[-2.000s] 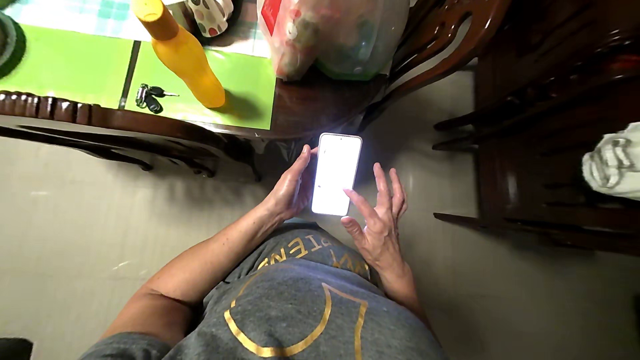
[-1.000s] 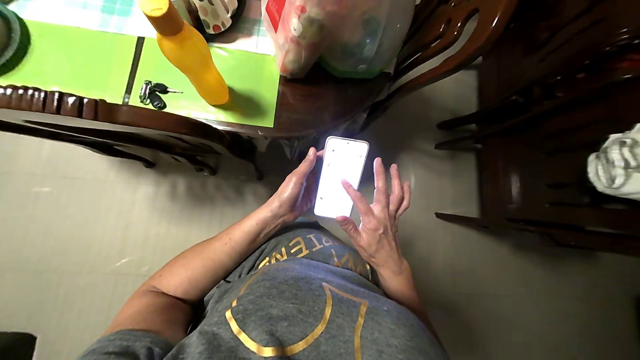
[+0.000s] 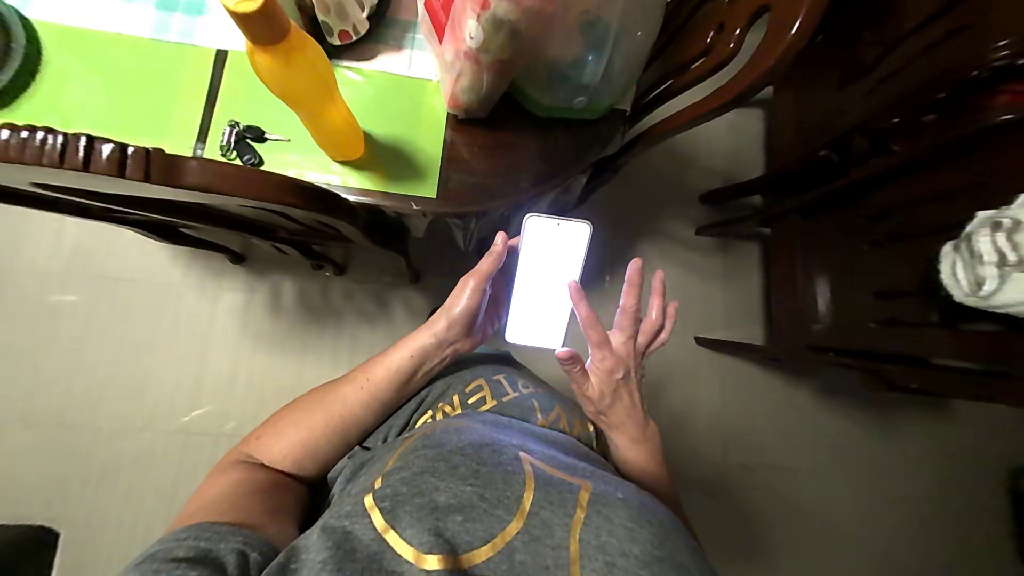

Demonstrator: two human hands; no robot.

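Observation:
A smartphone [image 3: 549, 280] with a bright, washed-out screen lies in my left hand [image 3: 474, 308], which holds it by its left side and from beneath; the thumb shows at the edge and most other fingers are hidden behind the phone. My right hand [image 3: 620, 352] is at the phone's right side with its fingers spread, holding nothing. Its index fingertip is over the right part of the screen, and I cannot tell whether it touches the glass. The thumb is close to the phone's lower right corner.
Ahead is a dark wooden table [image 3: 512, 156] with green placemats [image 3: 400, 136], a yellow bottle [image 3: 308, 88], keys [image 3: 250, 142] and filled plastic bags [image 3: 480, 64]. Carved wooden chairs [image 3: 184, 180] stand at the left and top right. Dark wooden furniture [image 3: 840, 280] at the right bears a white cloth [image 3: 988, 260].
The left hand still holds the phone. The right hand stays beside it, with its index finger shifted slightly on or over the screen.

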